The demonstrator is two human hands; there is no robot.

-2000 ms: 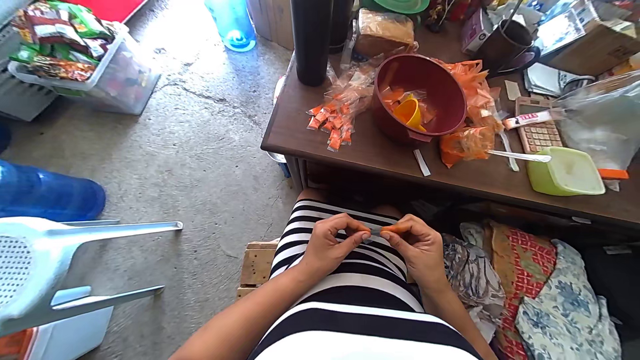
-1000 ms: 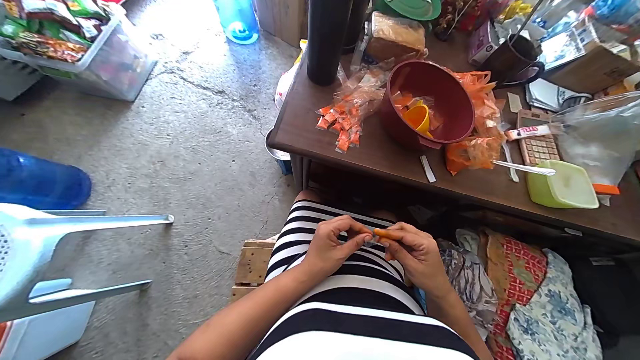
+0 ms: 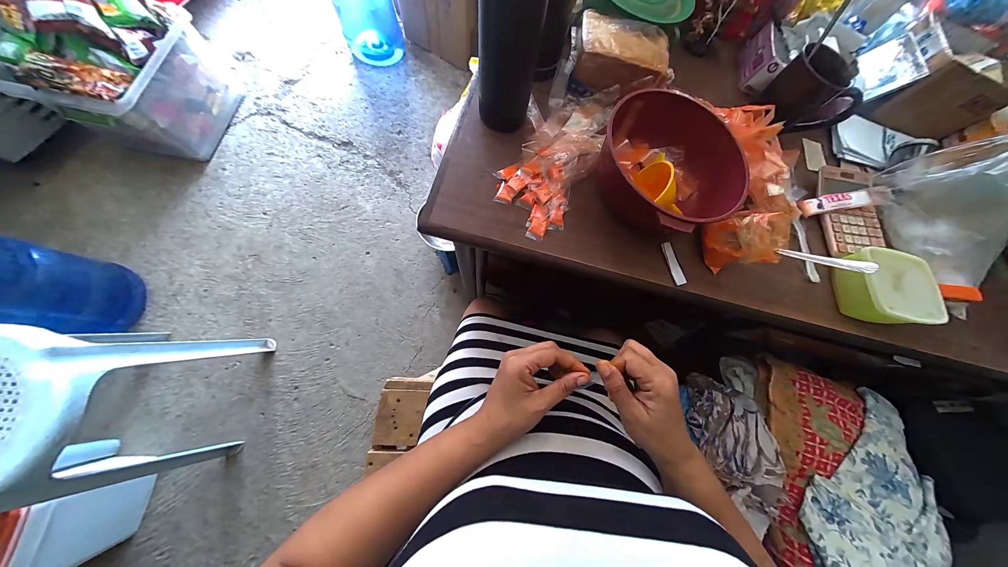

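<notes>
Above my striped lap, my left hand (image 3: 543, 382) and my right hand (image 3: 639, 390) pinch a small clear plastic packet (image 3: 595, 378) between thumbs and fingertips; the fingers mostly cover it. On the brown table in front lie small clear packets with orange contents (image 3: 538, 193), in a pile left of a dark red plastic bowl (image 3: 713, 169). More orange packets and a yellow cup (image 3: 657, 181) are inside the bowl. An orange plastic bag (image 3: 744, 236) sits right of it, with the handle of a metal spoon (image 3: 827, 260) extending toward a light green container (image 3: 888, 287).
A black tumbler (image 3: 508, 63) stands at the table's left end. A pink calculator (image 3: 852, 220) and a clear plastic bag (image 3: 949, 209) lie on the right. Folded cloths (image 3: 811, 441) are beneath the table. A light plastic chair (image 3: 47, 394) lies on its side at left, near a blue water jug (image 3: 71, 287).
One and two seconds ago an orange piece showed between my fingers at the right hand; now the fingers are curled closer around the small packet and little orange shows.
</notes>
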